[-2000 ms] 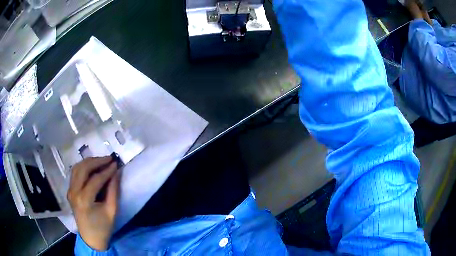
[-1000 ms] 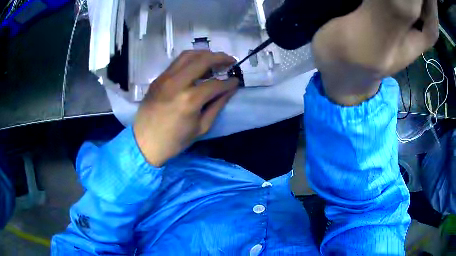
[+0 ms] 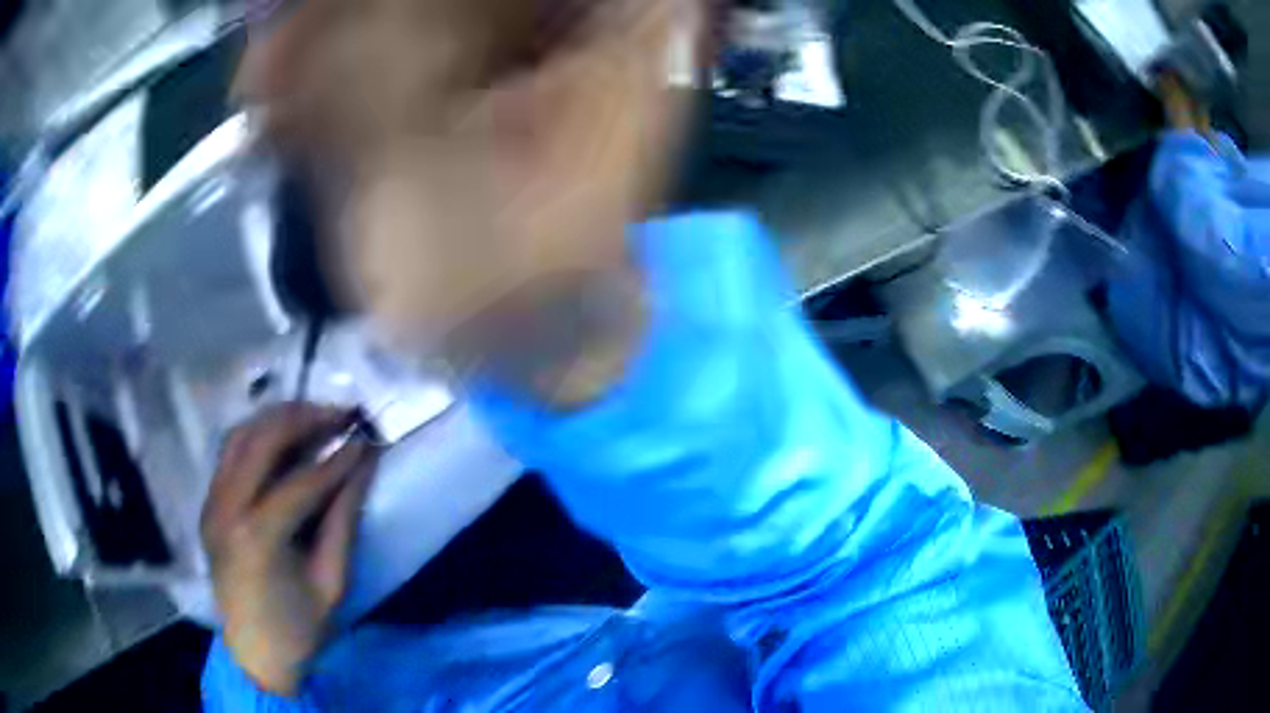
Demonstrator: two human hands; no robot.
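The white plastic housing (image 3: pixel 181 341) lies open at the left, partly hidden behind my right hand. My left hand (image 3: pixel 286 536) is at its near edge, with thumb and finger pinched on a small black part (image 3: pixel 368 426). My right hand (image 3: pixel 481 223) is large and strongly blurred, above the housing. It holds a black electric screwdriver (image 3: pixel 295 258), mostly hidden, whose thin bit points down beside my left fingers. Whether the bit touches anything cannot be told.
A white sheet (image 3: pixel 435 488) lies under the housing. A blurred device (image 3: pixel 780 63) stands at the back of the dark bench. A looped white cable (image 3: pixel 1024 112) lies right of it. Another person's blue sleeve (image 3: pixel 1184 265) is at the far right, near a light-coloured stool-like object (image 3: pixel 996 327).
My right hand, out of view two seconds ago, came in with the screwdriver, its bit at the black part one second ago. The bit is now left of that part. The camera view has swung.
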